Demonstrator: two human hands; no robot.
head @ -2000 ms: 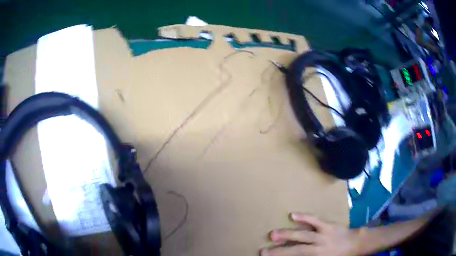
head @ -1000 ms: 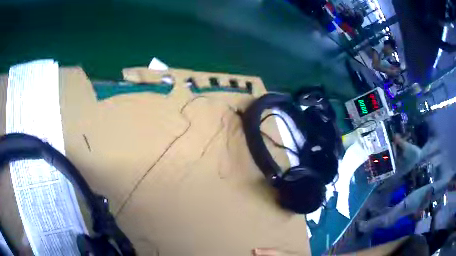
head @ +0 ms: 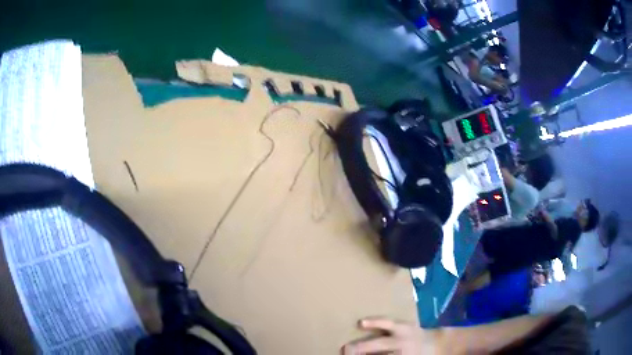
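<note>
Black over-ear headphones [head: 104,215] lie at the lower left, partly cut off by the picture's edge, over a printed paper sheet [head: 41,111]. A second set of black headphones [head: 360,166] lies at the right of the cardboard mat [head: 277,277], with a thin black cable inside its band and another dark headset [head: 426,149] against it. My right hand [head: 391,340] rests at the mat's lower right edge, fingers apart, with nothing seen in it; its lower part is cut off. My left hand is not in view.
A power supply [head: 475,132] with green and red digits stands at the right, beside a second box [head: 492,206] with red digits. The mat has notched slots on its far edge, before a dark green strip [head: 173,28]. Several people [head: 568,225] are beyond at the right.
The camera view has turned and shifted. Compared with one second ago, more of my right hand and forearm shows at the bottom. The headphones keep their places on the mat.
</note>
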